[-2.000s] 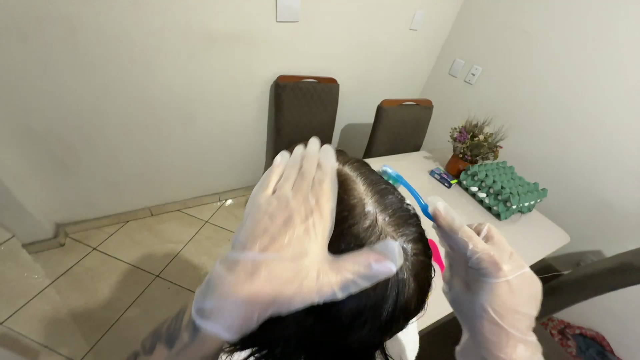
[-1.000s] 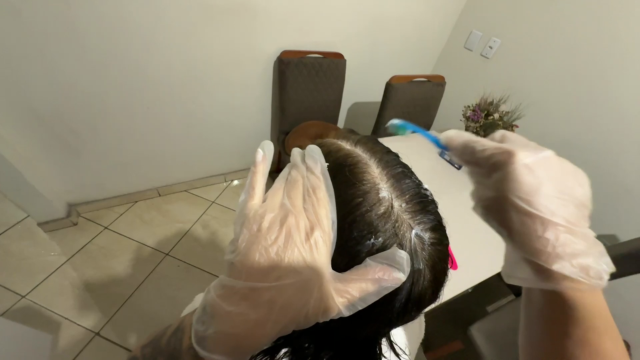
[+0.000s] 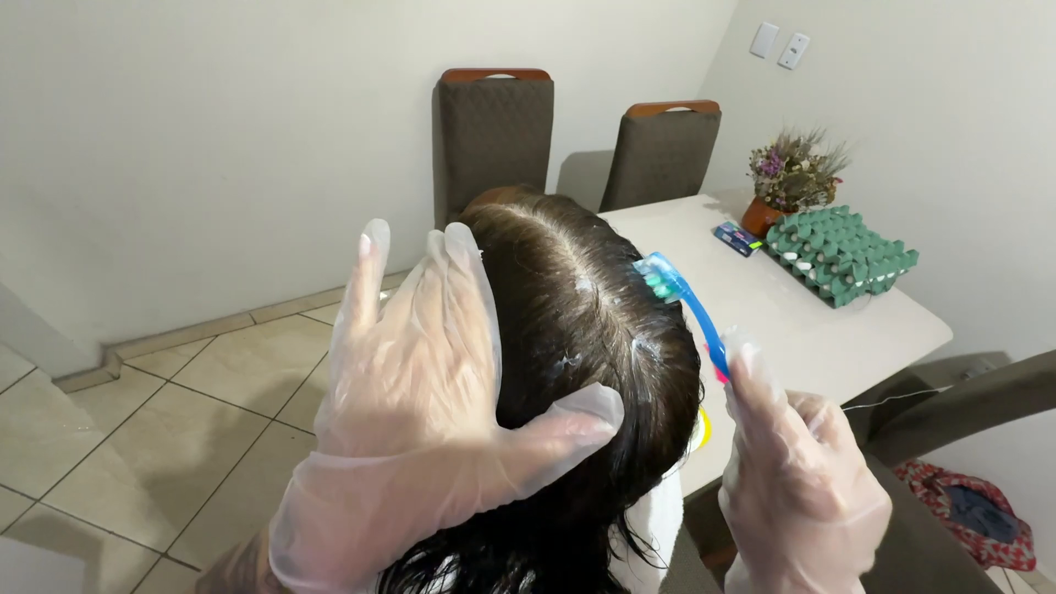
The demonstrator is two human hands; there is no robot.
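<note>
A person's head with dark, wet, parted hair (image 3: 544, 330) is in front of me, with whitish smears of cream along the parting. My left hand (image 3: 437, 396), in a clear disposable glove, lies spread against the left side of the hair, its thumb reaching across the back of the head. My right hand (image 3: 796, 470), gloved the same way, grips a blue toothbrush (image 3: 701, 318). The brush's head is at the right side of the hair, its bristles towards it; whether they touch cannot be told. A white towel (image 3: 656, 528) shows below the hair.
Beyond the head stands a white table (image 3: 858, 346) bearing green egg trays (image 3: 841, 256), a pot of dried flowers (image 3: 767, 214) and a small dark box (image 3: 737, 238). Two upholstered chairs (image 3: 495, 140) stand behind. Another chair (image 3: 973, 404) is at right, near a red patterned cloth (image 3: 973, 511).
Since a second ago, my right hand has come down and nearer the hair with the toothbrush. My left hand stays on the left side of the head.
</note>
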